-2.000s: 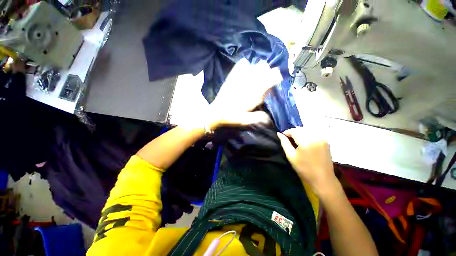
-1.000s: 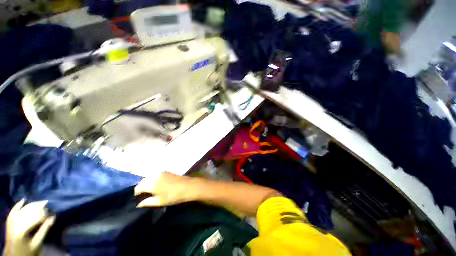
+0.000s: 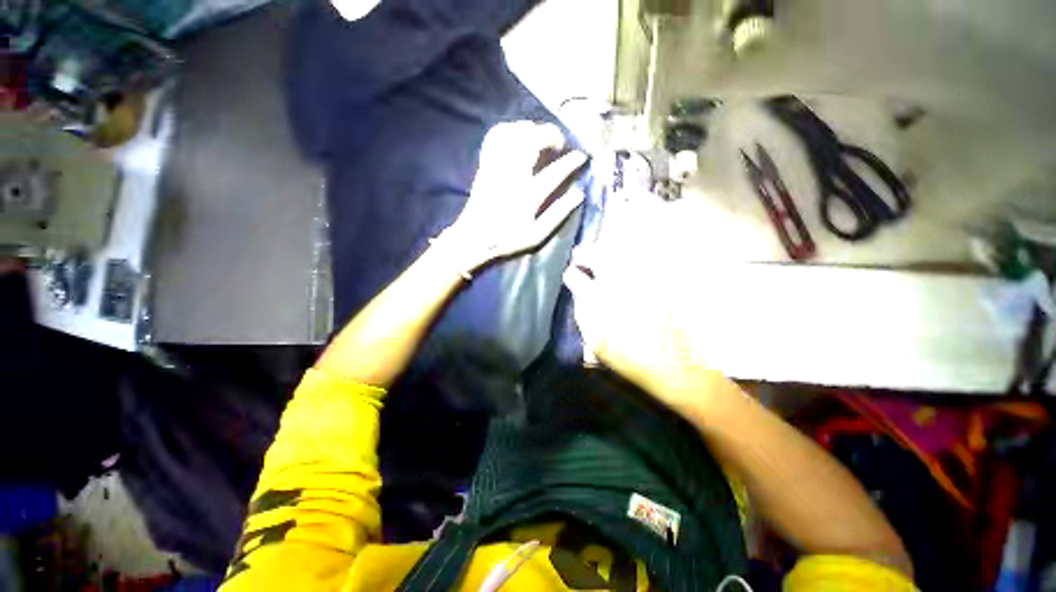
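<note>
The dark navy garment piece lies across the table left of the needle area and hangs over the front edge. Its shiny lining shows between my hands. My left hand lies on the cloth, thumb and fingertips pinching the seam edge close to the presser foot. My right hand holds the same edge nearer the table front; bright glare washes out part of it.
Red-handled thread snips and black shears lie right of the needle on the machine bed. Another machine stands at far left. A red-orange bag is below the right table edge. Dark cloth heaps hang below left.
The view has swung back from the right to the machine. The garment now lies flatter along the needle area, and my left hand has moved up beside the presser foot.
</note>
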